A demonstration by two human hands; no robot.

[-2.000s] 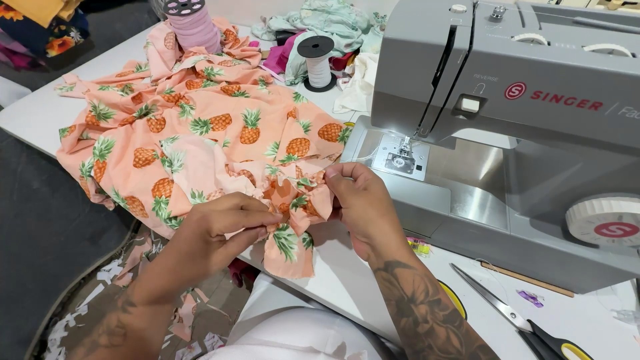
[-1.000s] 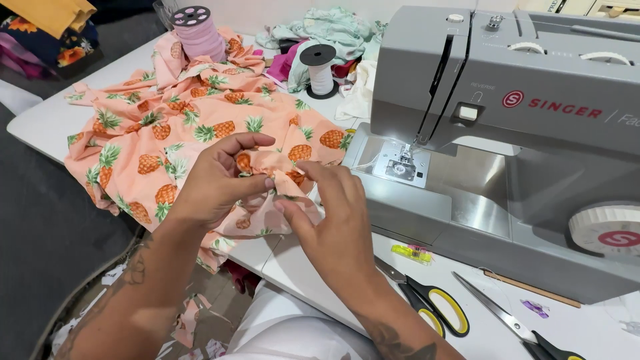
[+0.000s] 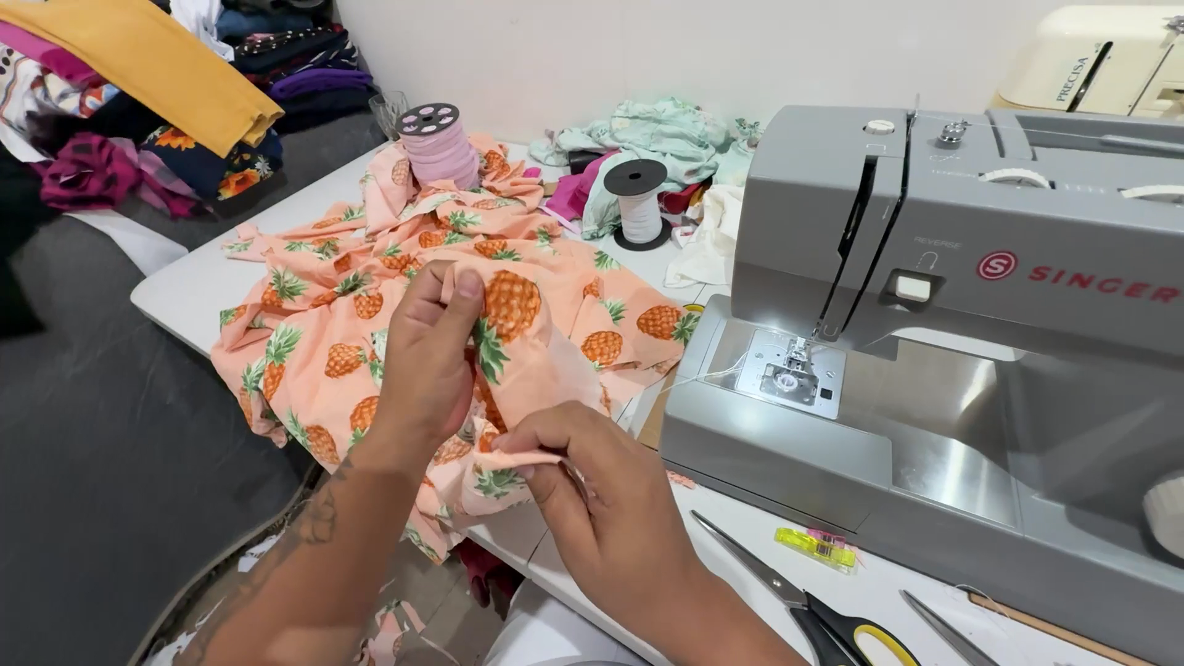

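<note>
My left hand [image 3: 435,347] pinches the upper part of a peach pineapple-print fabric [image 3: 546,370] between thumb and fingers, lifting it above the table. Lower and to the right, my right hand [image 3: 592,499] grips a folded edge of the same fabric between thumb and forefinger. A stretch of the cloth hangs between both hands. More of it lies in loose folds on the white table, under and behind my left hand. The grey Singer sewing machine [image 3: 925,277] stands to the right, its presser foot [image 3: 797,356] bare of fabric, with thread trailing left from it.
Black-and-yellow scissors [image 3: 805,601], another blade [image 3: 943,629] and yellow and pink clips [image 3: 816,548] lie before the machine. Behind the fabric stand a pink spool [image 3: 439,153] and a white spool [image 3: 640,213], near mint cloth [image 3: 647,139]. Clothes [image 3: 157,74] are piled at upper left; a cream machine [image 3: 1082,65] stands behind.
The fabric, bunched between my close-set hands earlier, is now spread between them, with my left hand above my right. The view has shifted, showing more clothes at upper left.
</note>
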